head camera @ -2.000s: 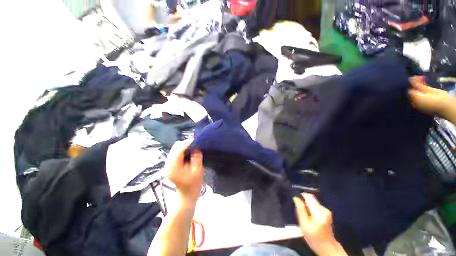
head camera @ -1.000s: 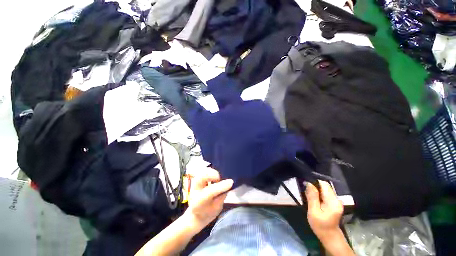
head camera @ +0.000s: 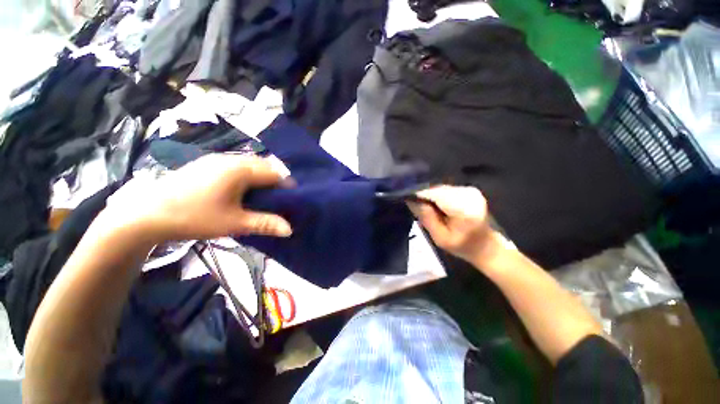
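Observation:
A navy garment (head camera: 320,225) lies bunched on the white table in front of me, partly over its front area. My left hand (head camera: 229,197) is at its left side, thumb and fingers apart, with navy cloth showing between them. My right hand (head camera: 454,219) is closed at the garment's right end, on a dark edge or strip; its fingertips are partly hidden. Scissors with red-orange and yellow handles (head camera: 279,308) lie at the table's front edge beside a black hanger (head camera: 229,292).
A black blazer (head camera: 505,142) with a reddish neck label lies at the right, over grey cloth. Dark garments (head camera: 304,47) are heaped at the back and left. A dark blue plastic basket (head camera: 651,130) stands at the right. Clear plastic (head camera: 631,272) lies at the lower right.
The navy garment was spread between both hands and is now lower and more folded. My left hand has moved left and opened. My right hand has moved up. The view has shifted right.

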